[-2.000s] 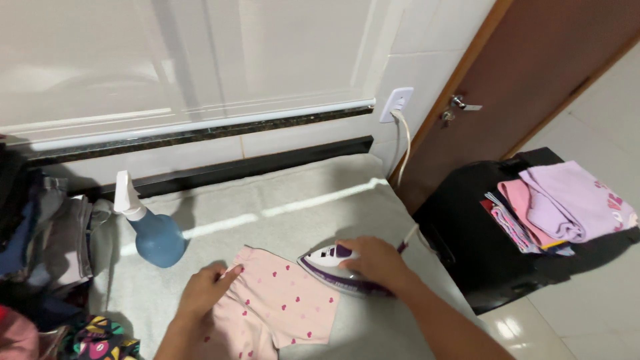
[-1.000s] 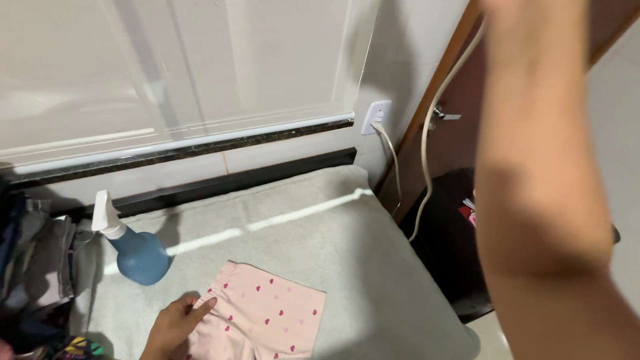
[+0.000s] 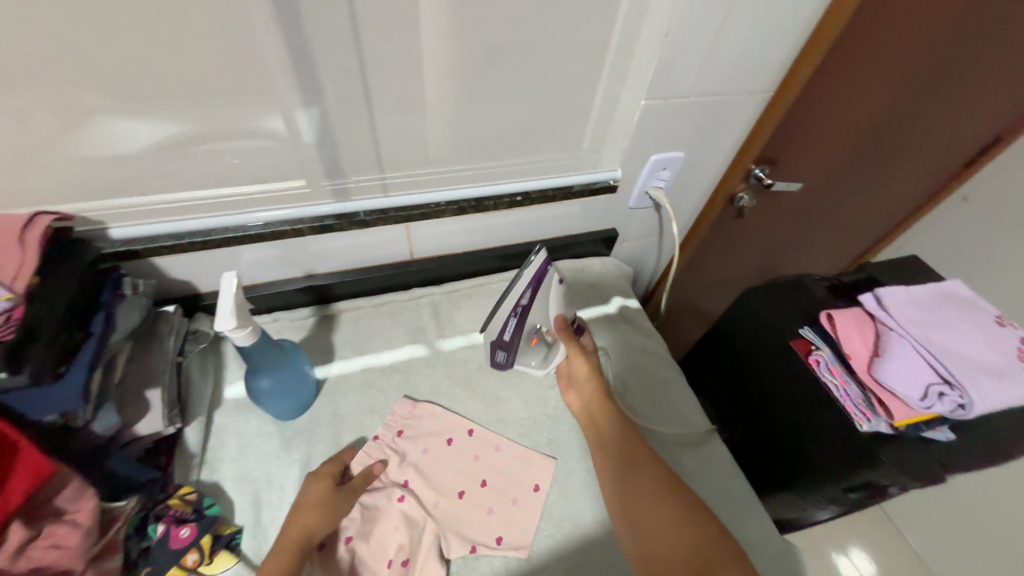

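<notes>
My right hand (image 3: 578,360) grips the handle of a white and purple clothes iron (image 3: 524,320), which stands upright toward the back of a grey cloth (image 3: 384,360), with a small orange light showing. The iron's soleplate faces left. Pink shorts with dark pink hearts (image 3: 472,480) lie on the cloth at the bottom centre. My left hand (image 3: 340,488) rests on the waistband side of the shorts, pinching the fabric between thumb and fingers. Behind and left of them stands a blue spray bottle (image 3: 280,376) with a white trigger head.
Piled clothes (image 3: 80,344) crowd the left side, with a multicoloured printed garment (image 3: 184,532) in front. A white cord runs from a wall outlet (image 3: 658,180). Folded clothes (image 3: 928,344) lie on a black surface (image 3: 760,400) at right, near a brown door (image 3: 856,144). A dark ledge (image 3: 360,212) crosses the wall.
The iron was on the shorts two seconds ago; now it stands upright behind them. My right arm, raised high one second ago, has come down. My left hand stays at the shorts.
</notes>
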